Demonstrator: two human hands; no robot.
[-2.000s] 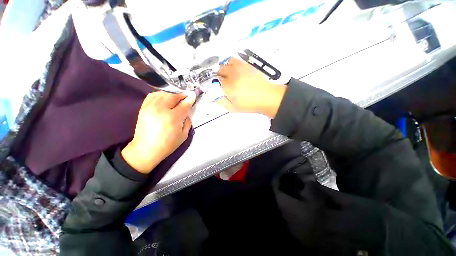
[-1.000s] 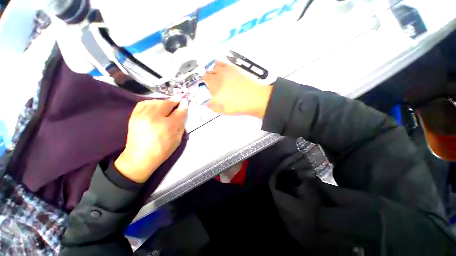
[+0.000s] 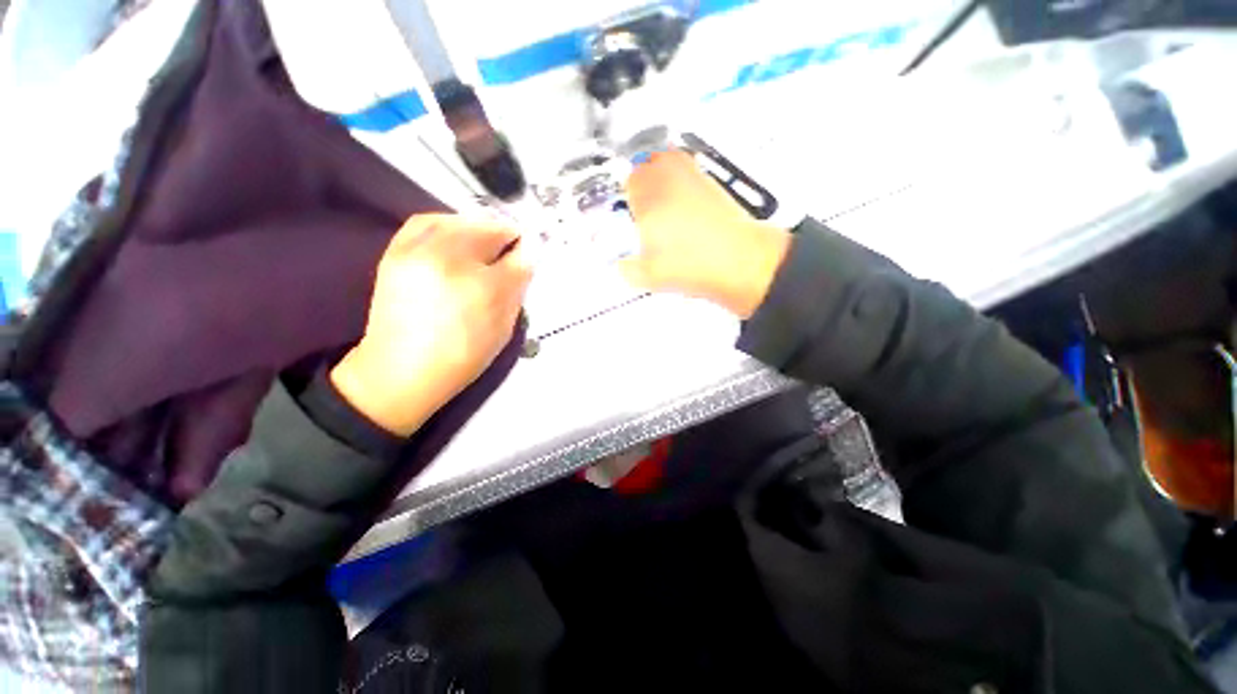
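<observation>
A dark purple lining (image 3: 258,271) with a plaid edge spreads to the left of the sewing machine's needle area. My left hand (image 3: 441,305) pinches the lining's edge just left of the presser foot area (image 3: 550,210), fingertips partly hidden in glare. My right hand (image 3: 699,231) is at the right of the needle area, fingers curled; a small blue thing shows at its fingertips. Black thread snips (image 3: 733,176) with a pale slot stick out above that hand. Whether the right hand holds them is unclear.
The white machine body has a blue stripe (image 3: 814,57) behind the hands. The ruler-marked table edge (image 3: 583,458) runs in front. Plaid cloth (image 3: 82,556) hangs at lower left. A dark thin rod (image 3: 943,37) and black part are at upper right.
The view has shifted, so the machine and hands appear farther right than one second ago. The hands stay beside the needle area. A small round spot now shows on the table by the left hand.
</observation>
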